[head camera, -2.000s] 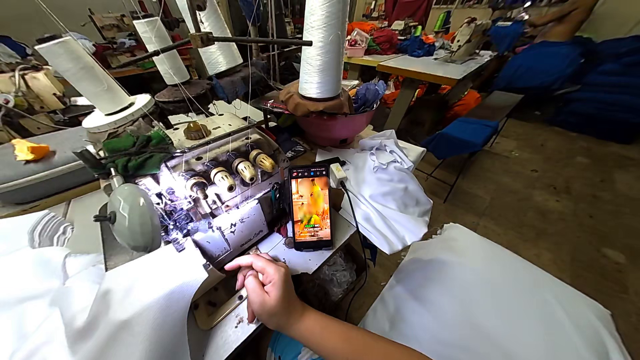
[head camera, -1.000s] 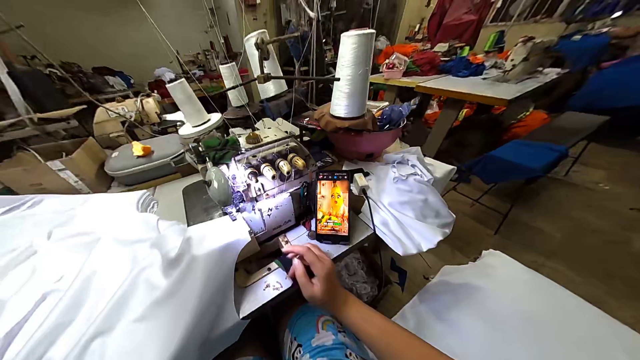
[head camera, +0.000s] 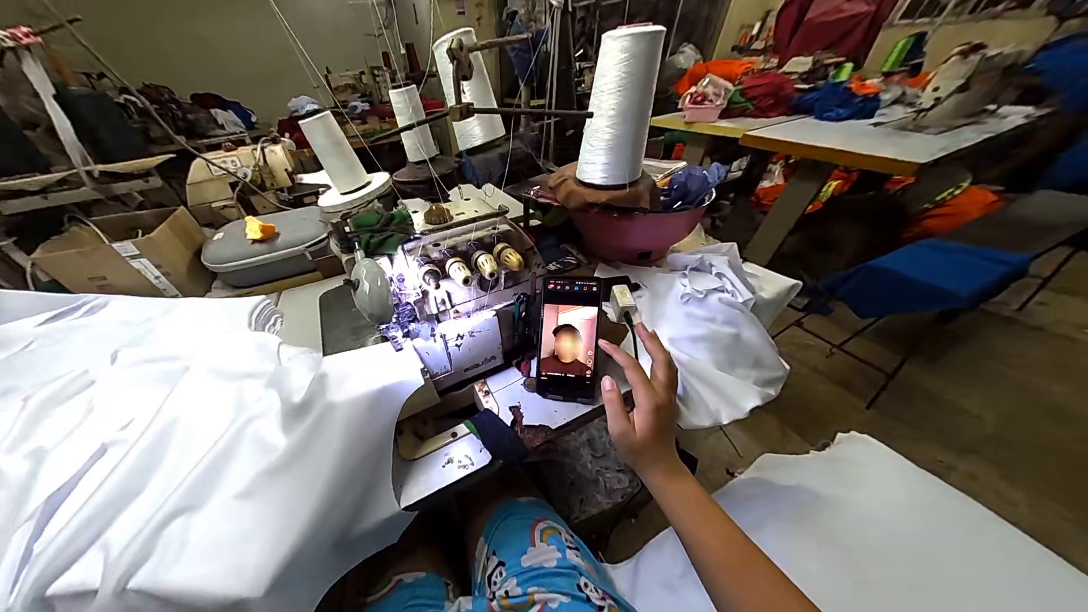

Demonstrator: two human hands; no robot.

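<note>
My right hand [head camera: 648,399] is raised, empty, with its fingers apart, just right of a smartphone [head camera: 568,340] whose lit screen shows a picture. The phone stands upright against the right side of an overlock sewing machine [head camera: 467,319], whose lamp lights the needle area. A white charger block [head camera: 623,299] with a cable is beside the phone, near my fingertips. White fabric [head camera: 204,450] covers the left side and reaches the machine's front edge. My left hand is not in view.
Large white thread cones [head camera: 625,106] stand behind the machine. A pink basin [head camera: 637,231] holds cloth. White cloth [head camera: 722,340] lies right of the phone, and another white sheet [head camera: 892,527] at lower right. A blue-covered chair [head camera: 926,276] and a worktable [head camera: 867,140] are farther right.
My right hand has lifted from the machine's front plate to beside the phone, and its fingers have spread. The phone's picture has changed. A dark cloth strip now shows on the front plate.
</note>
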